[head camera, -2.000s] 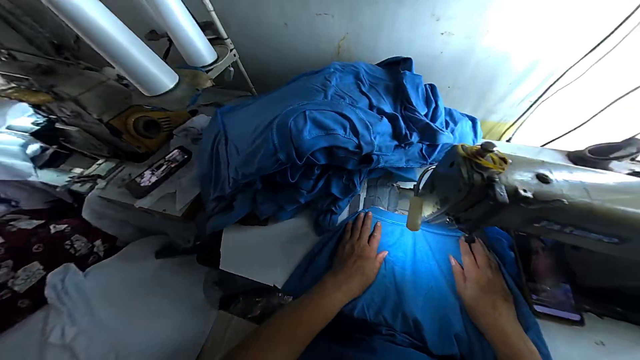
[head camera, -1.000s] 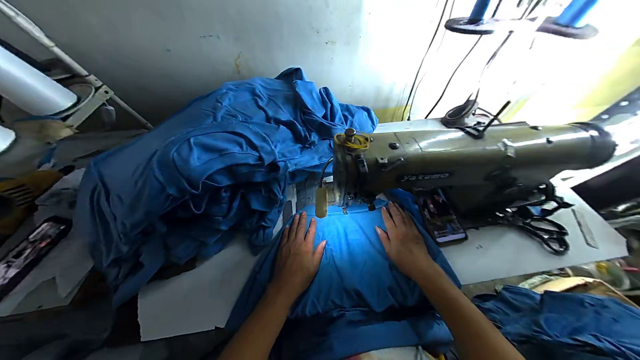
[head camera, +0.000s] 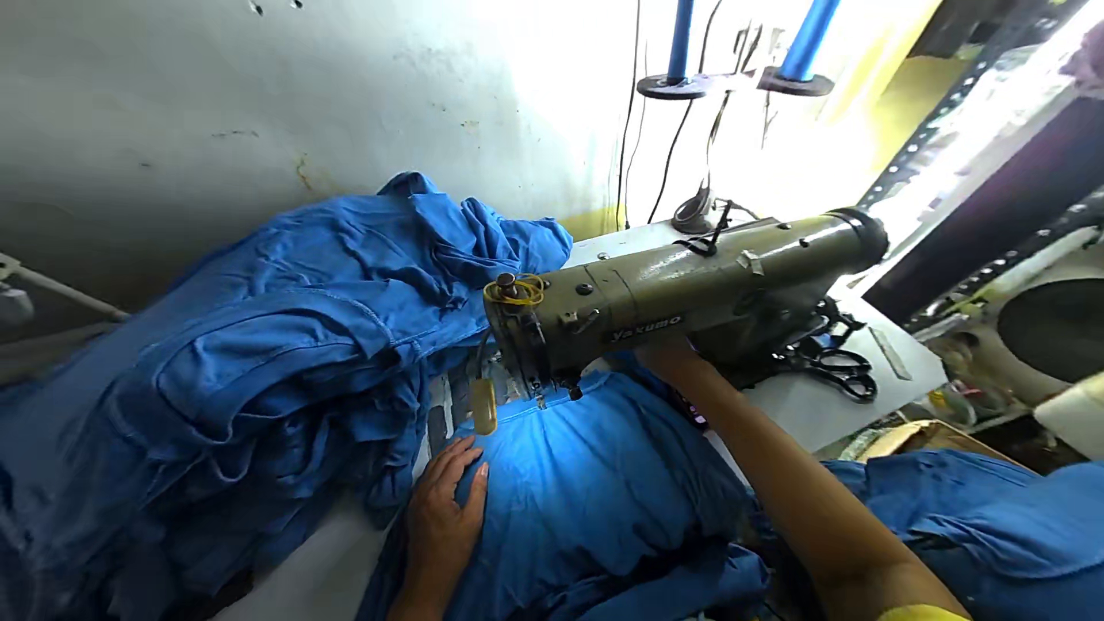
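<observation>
Blue knit fabric (head camera: 569, 483) lies under the needle area of a Yakumo sewing machine (head camera: 690, 285), lit by a bright lamp glow. My left hand (head camera: 444, 509) rests flat on the left side of this fabric, fingers slightly apart, just below the tan tab (head camera: 485, 407) that hangs by the machine's head. My right hand (head camera: 668, 355) reaches under the machine's arm; its fingers are hidden behind the machine, so what it touches does not show. A large heap of blue garments (head camera: 285, 345) lies to the left of the machine's head.
Black scissors (head camera: 837, 366) and a flat strip (head camera: 890, 354) lie on the white tabletop (head camera: 914, 388) at the right. A phone, mostly hidden, is beside my right forearm. More blue fabric (head camera: 992, 526) lies at the lower right. Blue thread cones (head camera: 806, 43) stand above the back.
My right hand has moved from the fabric's right side to under the machine's arm. My left hand still rests on the fabric. The view has swung to the right.
</observation>
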